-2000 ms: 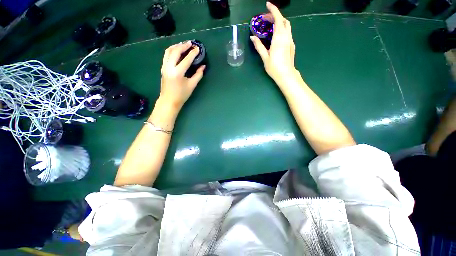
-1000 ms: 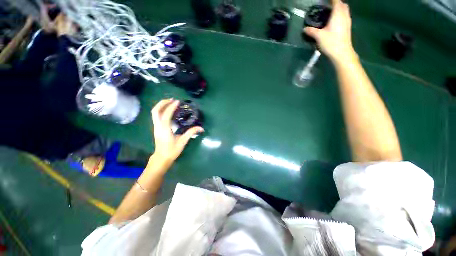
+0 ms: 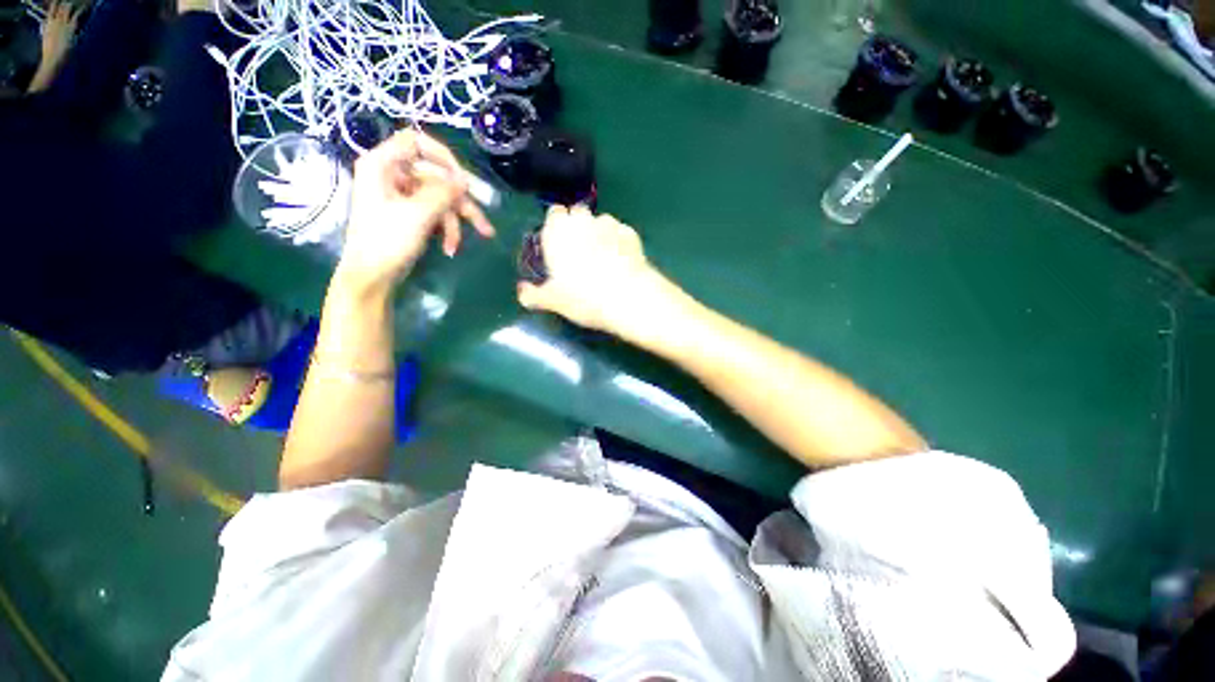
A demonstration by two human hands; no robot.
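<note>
My right hand (image 3: 586,267) is closed around a black lamp unit (image 3: 532,256), mostly hidden by the fingers. My left hand (image 3: 406,207) is raised just left of it, fingers bent and spread. A pale blurred streak lies by its fingertips; I cannot tell whether it is held. Black lamp units with clear round tops (image 3: 505,123) stand beyond my hands beside the white cables (image 3: 360,67). Another black unit (image 3: 560,169) lies just beyond my right hand.
A clear tub of white sticks (image 3: 287,191) stands left of my left hand. A small clear bottle with a white stem (image 3: 855,191) stands right of centre. Several black units (image 3: 879,77) stand beyond the seam line. Another person's dark sleeve (image 3: 120,173) is at left.
My right hand has left the far unit and come down left onto the near one. My left hand has let go of that unit and moved up left. The view has shifted.
</note>
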